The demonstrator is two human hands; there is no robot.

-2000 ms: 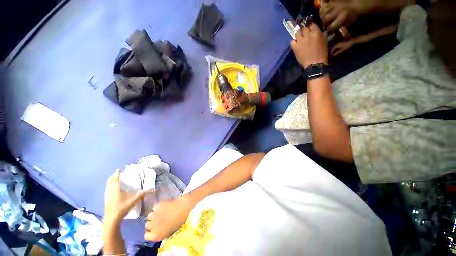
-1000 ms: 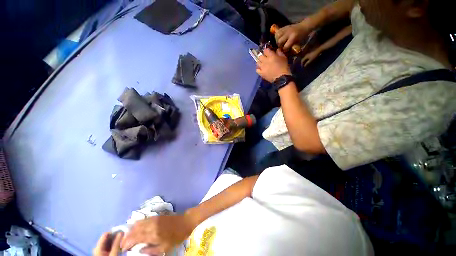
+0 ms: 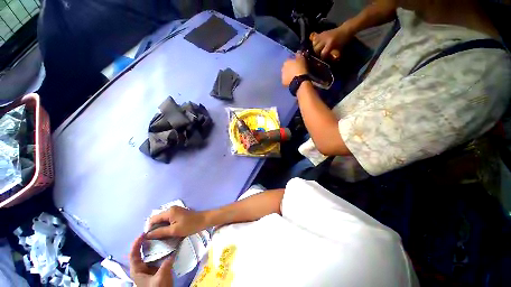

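Note:
A white piece [image 3: 158,249] with a dark grey part at its upper edge lies between my hands. My right hand [image 3: 178,221] comes from the white sleeve, its fingers closed over the upper edge. My left hand [image 3: 150,272] grips the lower-left side between fingers and thumb and is partly cut off by the bottom edge. Loose white pieces [image 3: 190,255] lie beside and under my hands; fingers hide part of them. A heap of curled dark grey pieces [image 3: 178,128] lies mid-table.
A yellow coil [image 3: 269,122] in clear plastic carries a red-orange drill [image 3: 253,140]. A small grey stack [image 3: 225,84] and a flat dark piece [image 3: 210,33] lie farther up. A pink basket [image 3: 43,148] stands left; white offcuts [image 3: 46,246] lie below it. Another person [image 3: 414,101] works at right.
The view has shifted, bringing the basket into sight. My hands were apart two seconds ago; they came together over the white pieces and now hold one. The other person's hands have moved slightly.

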